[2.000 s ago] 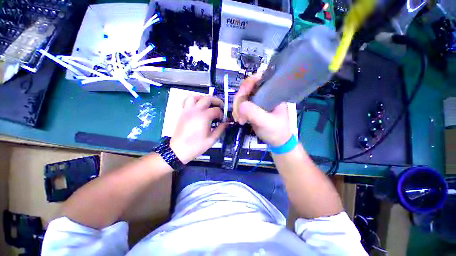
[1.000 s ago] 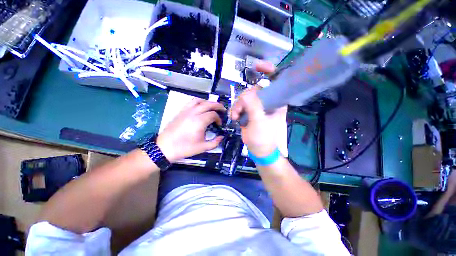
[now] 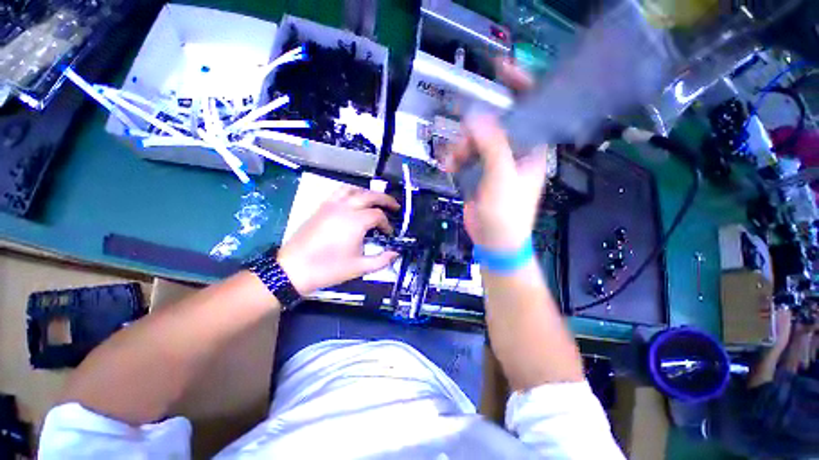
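Note:
A black plastic housing (image 3: 442, 232) lies on the white work pad (image 3: 308, 208), its narrow part pointing towards me. A white flat cable (image 3: 409, 199) stands up from it. My left hand (image 3: 334, 235) rests on the housing's left side, thumb and fingers at its edge. My right hand (image 3: 503, 184) grips the grey electric screwdriver (image 3: 588, 85), which is blurred. It is raised beyond the housing, near the front of the screw feeder (image 3: 440, 88). The screwdriver's tip cannot be made out.
A white bin of flat cables (image 3: 193, 54) and a bin of small black parts (image 3: 323, 85) stand at the back left. A black tray (image 3: 629, 211) with small components and a blue round tub (image 3: 688, 364) are at right. A left carton holds another housing (image 3: 85, 323). Another person's hand (image 3: 779, 337) shows far right.
My right hand has moved with the screwdriver off the housing, up and away towards the screw feeder. The housing is now more exposed. My left hand has stayed at its left side.

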